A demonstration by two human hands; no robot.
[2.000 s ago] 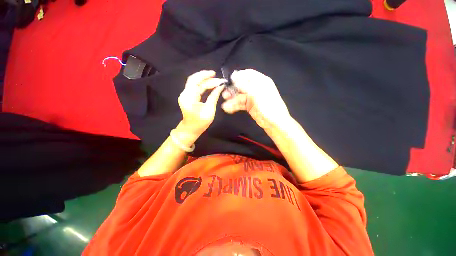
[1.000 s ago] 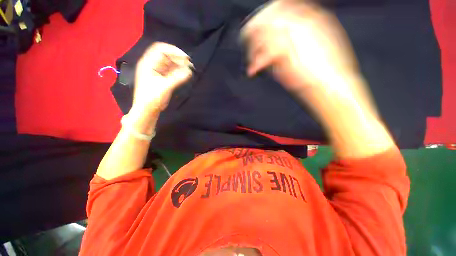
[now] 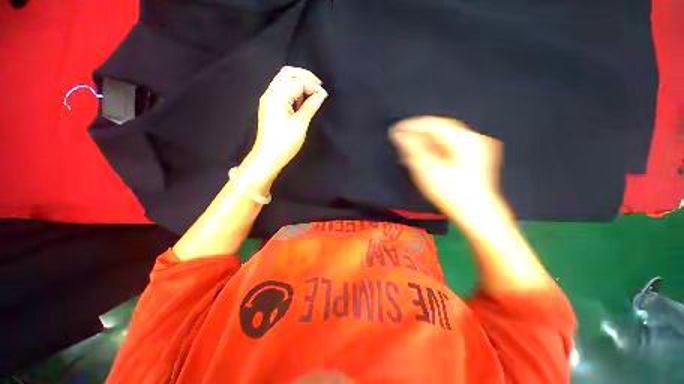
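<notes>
The dark coat [image 3: 487,82] lies spread over the red table, its collar to the left. A pale hanger hook [image 3: 81,95] sticks out at the neck, beside a light label patch [image 3: 119,101]. My left hand [image 3: 289,112] is over the coat front, thumb and index fingertips pinched together; what is between them is too small to tell. My right hand [image 3: 450,154] is blurred, over the coat to the right of my left hand, fingers curled; whether it holds anything cannot be told. No needle, thread or button can be made out.
The red cloth [image 3: 45,165] shows at the left and right of the coat. Another dark garment [image 3: 67,277] hangs at the lower left. The green floor [image 3: 577,255] is below the table edge, with a greyish object [image 3: 664,319] at the lower right.
My hands were together at the coat front, then moved apart, my right hand swinging far forward. Now my right hand is back nearer me. The coat and hanger appear further left in view.
</notes>
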